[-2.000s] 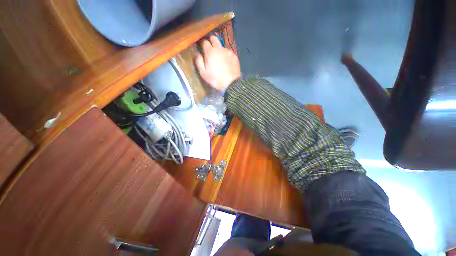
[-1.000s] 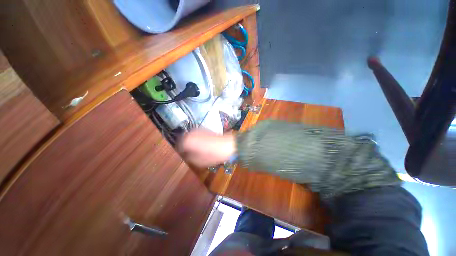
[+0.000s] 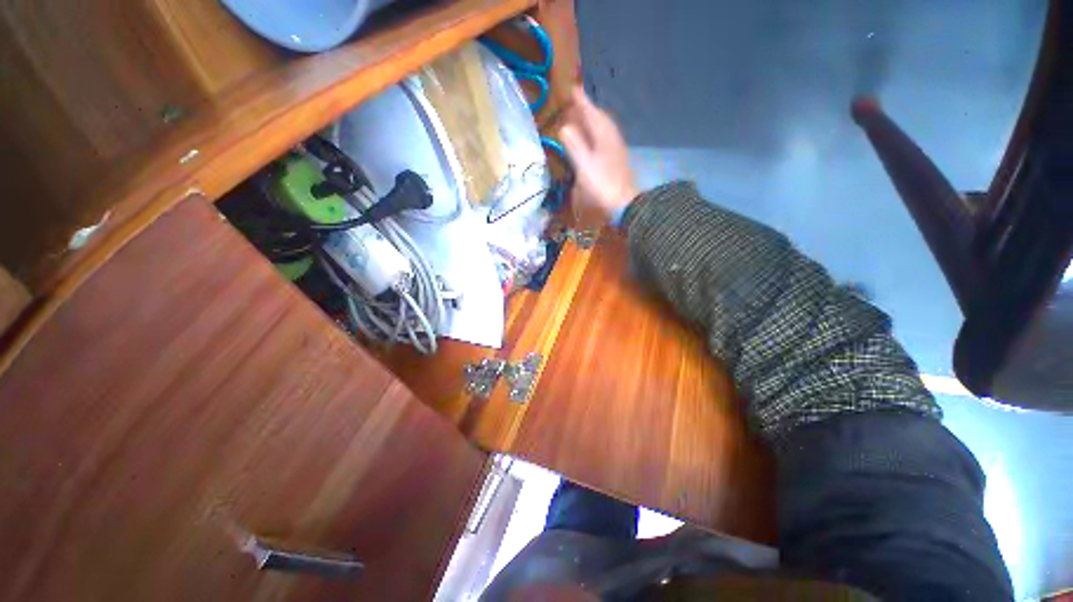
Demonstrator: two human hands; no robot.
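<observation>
My right hand (image 3: 598, 155) is at the right side wall of the open wooden cabinet, beside the teal looped scissor handles (image 3: 526, 53). Its fingertips are partly hidden and blurred, so I cannot tell whether they grip anything. The handles stand along the inner wall. Next to them lie crumpled clear plastic (image 3: 518, 212) and a tan block in clear wrap (image 3: 465, 112). A white-grey cable coil (image 3: 406, 294), a black plug (image 3: 406, 194) and a bright green item (image 3: 308, 194) are further left. My left hand is not clearly visible.
A cabinet door (image 3: 635, 376) stands open on metal hinges (image 3: 504, 376). Another door with a silver handle (image 3: 306, 562) is at the lower left. A blue-grey bin (image 3: 300, 18) is at the top. A dark wooden chair (image 3: 988, 271) stands at the right.
My right hand has moved from near the lower hinges up and right to the cabinet's side wall. A second before that, it was inside by the wall, covering much of the teal handles.
</observation>
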